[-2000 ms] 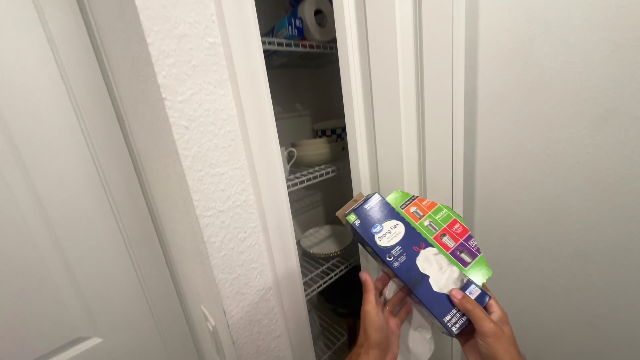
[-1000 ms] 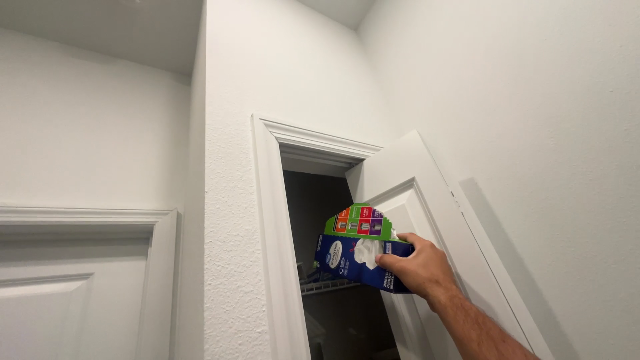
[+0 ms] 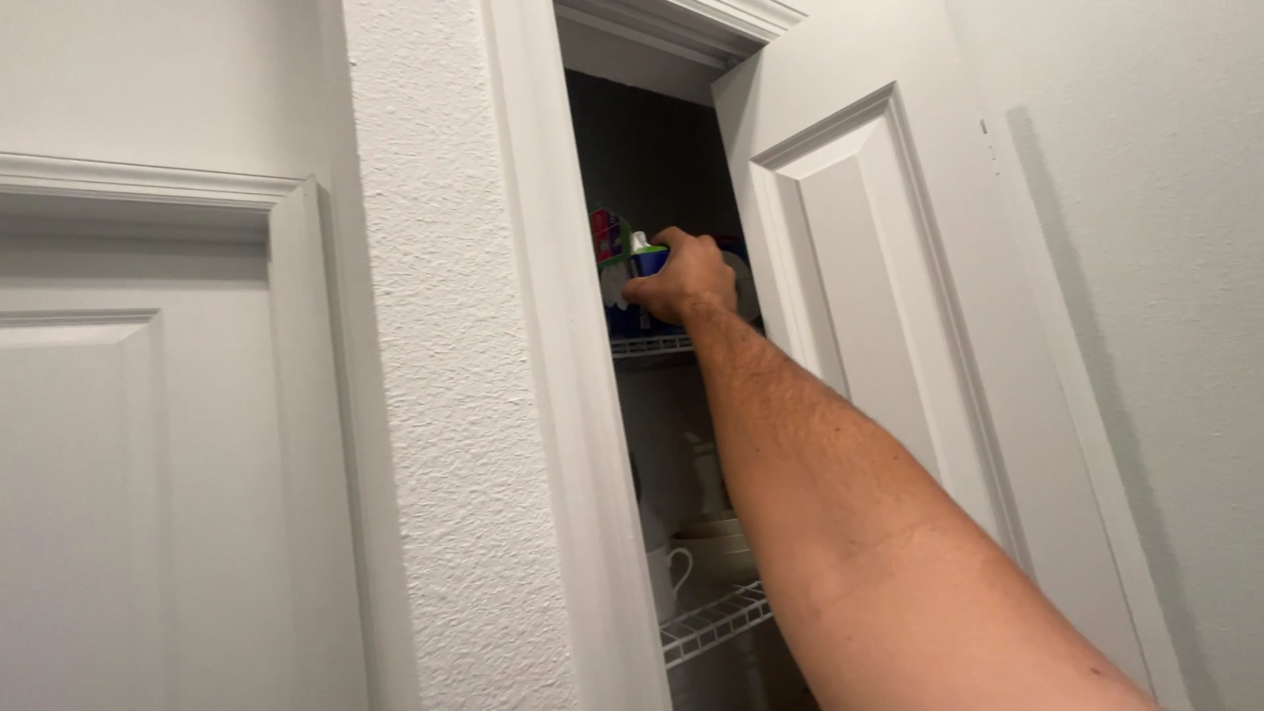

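My right hand (image 3: 686, 276) reaches through the closet doorway and grips the end of a blue cardboard box of trash bags (image 3: 649, 262). The box has a green flap, and some white bag material shows at its end. Held at the level of the upper white wire shelf (image 3: 652, 346), it is partly hidden by my fingers and the dim light; whether it rests on the shelf I cannot tell. My left hand is out of view.
A white paneled door (image 3: 869, 257) stands ajar to the right of my arm. The door frame (image 3: 583, 425) and a textured wall edge (image 3: 444, 395) are on the left. Below, a lower wire shelf (image 3: 716, 622) holds a white mug (image 3: 664, 583) and bowls (image 3: 716, 548).
Two seconds ago both hands held the box outside the closet; my left hand has since left view. My right hand has carried the box through the doorway to the upper shelf.
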